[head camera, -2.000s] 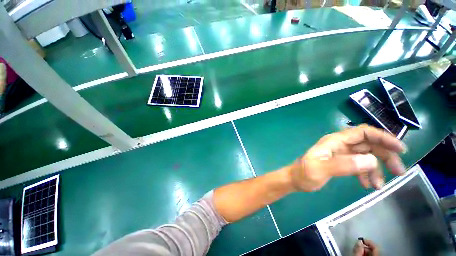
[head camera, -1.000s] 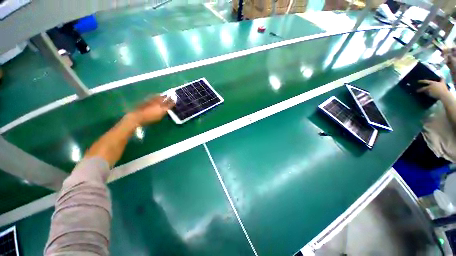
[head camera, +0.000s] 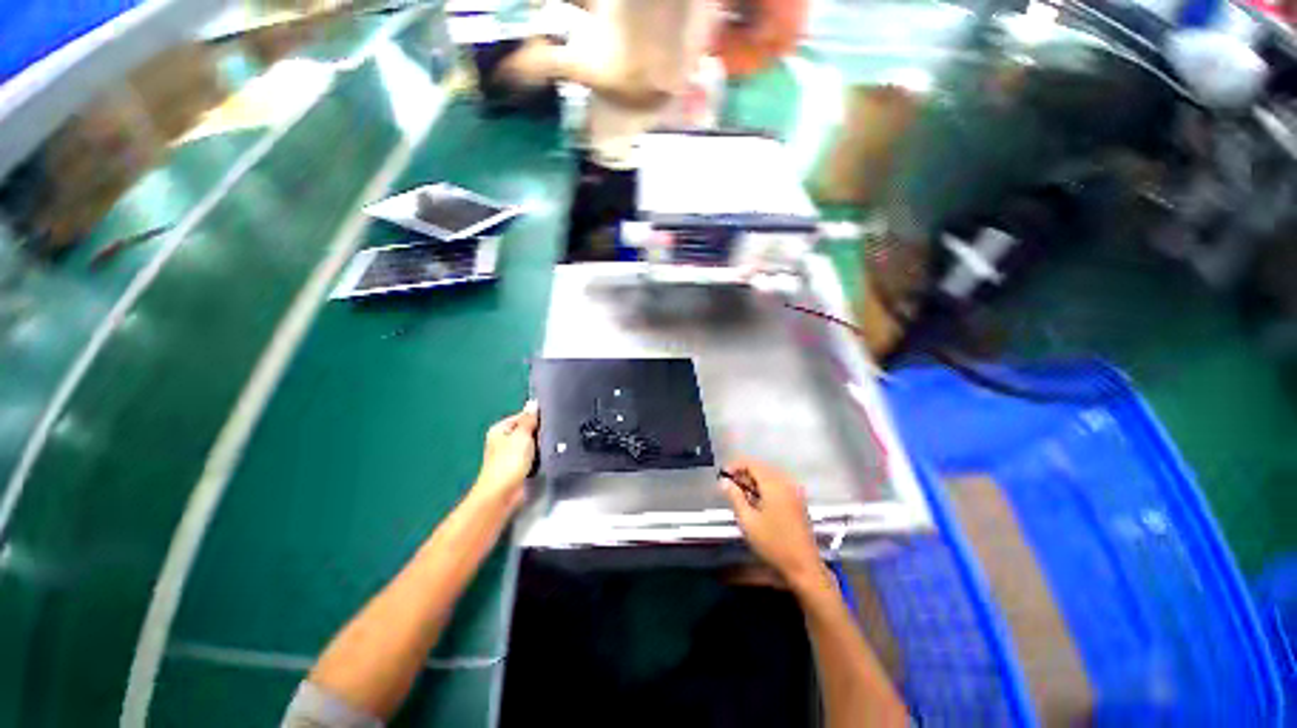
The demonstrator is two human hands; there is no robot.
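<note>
A small solar panel (head camera: pixel 654 391) is face down over the light box (head camera: pixel 768 356), its black back up with a bundled black lead on it. My left hand (head camera: pixel 509 452) grips the panel's left edge. My right hand (head camera: pixel 768 509) is at the panel's near right corner, its fingers closed on a small dark probe or connector (head camera: pixel 743 484). Whether the panel rests flat on the glass is not clear. The bench meter (head camera: pixel 723 213) stands at the far edge of the light box.
Two panels (head camera: pixel 420 266) overlap on the green bench (head camera: pixel 413 413) to the left. A blue basket (head camera: pixel 1138 484) with cardboard is at the right. A black fan (head camera: pixel 981 263) stands beyond it. A coworker (head camera: pixel 633 71) is at the far end. The picture is blurred.
The view has swung right to the light box. My left hand, earlier at a panel on the conveyor, now holds a panel over the light box, back up. My right hand has come into view.
</note>
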